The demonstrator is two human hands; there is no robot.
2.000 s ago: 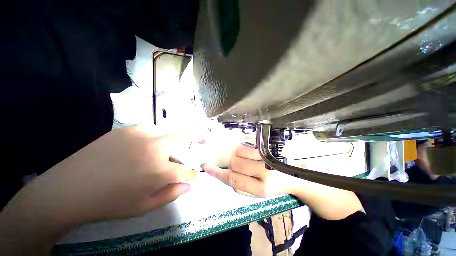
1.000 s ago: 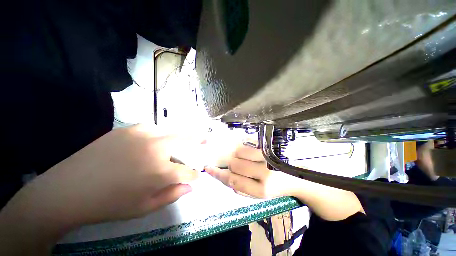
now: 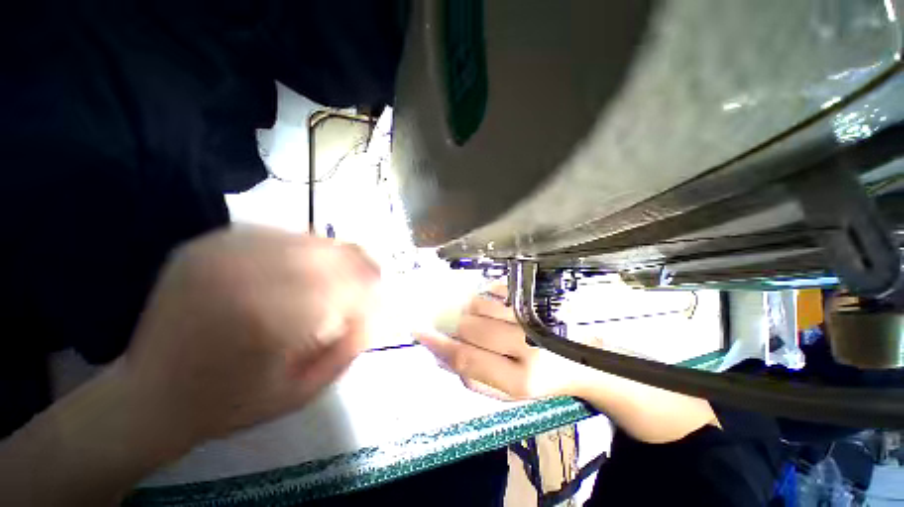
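The cream machine head [image 3: 535,119] fills the upper right, with a curved bar [image 3: 634,368] below it. Small metal parts around the needle area [image 3: 550,287] show under the head. My left hand [image 3: 263,317] is blurred, fingers curled, above the pale bed at left; whether it holds anything is unclear. My right hand [image 3: 491,347] lies on the bed left of the curved bar, fingers bent; glare hides its fingertips. A thin dark line [image 3: 392,348] runs between the hands. Black fabric [image 3: 129,129] covers the upper left.
The green table edge strip [image 3: 396,451] curves along the bottom. A dark rounded outline [image 3: 311,168] marks the bed at upper left. A cream round knob [image 3: 865,337] sits at the far right. Plastic bags [image 3: 823,483] lie at the lower right.
My left hand has moved left, away from my right hand, and is now blurred. My right hand has stayed nearly in place. The view of the machine head has shifted slightly.
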